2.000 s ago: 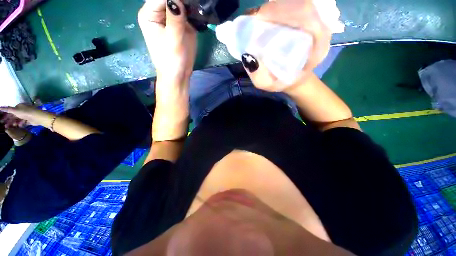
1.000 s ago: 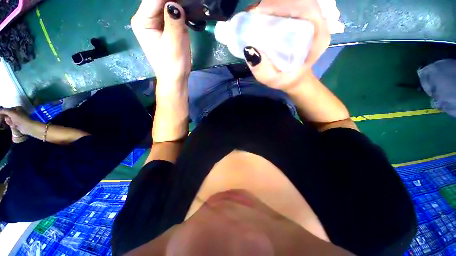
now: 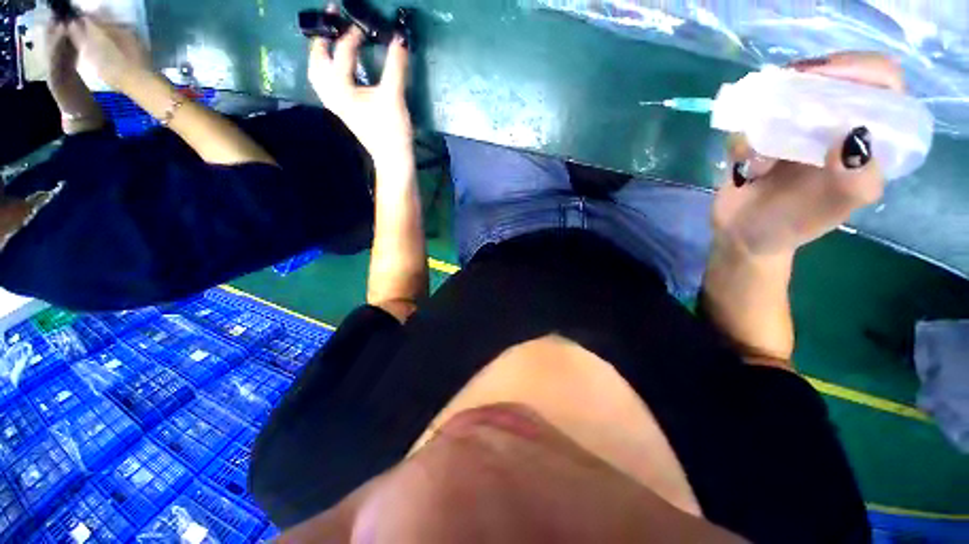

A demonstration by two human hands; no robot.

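Note:
My left hand (image 3: 367,90) is at the top edge, its fingers around a black plastic part (image 3: 367,17). Another dark piece (image 3: 319,21) shows at its fingertips; where one part ends and the other begins is unclear. My right hand (image 3: 797,191) holds a translucent white squeeze bottle (image 3: 818,117) on its side over the bench. The bottle's thin teal needle tip (image 3: 685,104) points left, well apart from the black parts. A crumpled white tissue seen beside the bottle earlier cannot be told apart now.
The green bench (image 3: 510,80) has clear wrinkled plastic (image 3: 680,27) along its far side. A person in dark clothes (image 3: 202,223) works at the left. Blue crates (image 3: 128,425) stand on the green floor behind.
The view has shifted. My hands have moved far apart, and the needle tip has left the black part. My left hand is now beside the piece that lay alone on the bench.

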